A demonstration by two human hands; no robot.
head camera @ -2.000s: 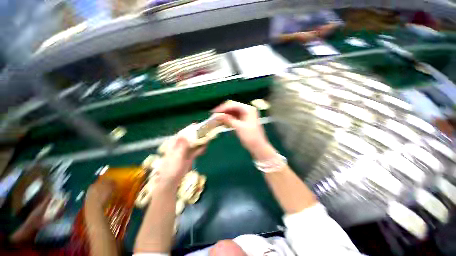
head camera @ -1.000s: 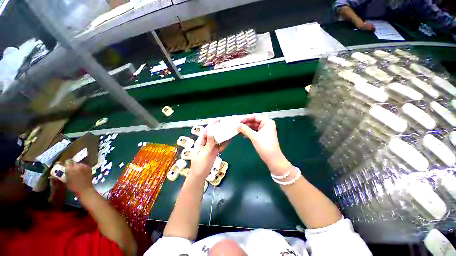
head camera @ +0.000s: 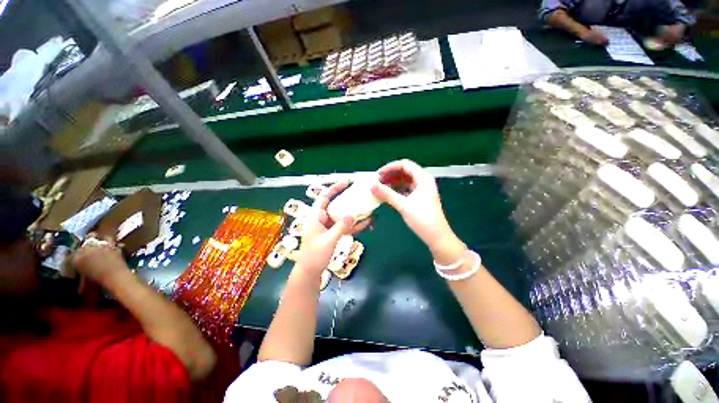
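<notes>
A cream oblong unit (head camera: 354, 200) is held between my two hands above the bench, its plain smooth side showing. My left hand (head camera: 319, 236) grips its left end with the fingers around it. My right hand (head camera: 410, 197) has thumb and fingertips at its right end. Several cream housings (head camera: 344, 258) with dark or reddish middles lie in a loose pile on the bench, partly behind my left hand and forearm. The underside of the held unit is hidden.
A tall stack of clear blister trays (head camera: 631, 205) with cream units stands at right. An orange strip sheet (head camera: 233, 264) and scattered white bits (head camera: 163, 236) lie left. A red-sleeved person (head camera: 102, 346) works there. The green belt (head camera: 331, 138) carries loose units. Another person sits across.
The held unit stays between my hands, now seen flatter and broader. The loose units on the belt have shifted right in view. The left neighbour's hand has moved left.
</notes>
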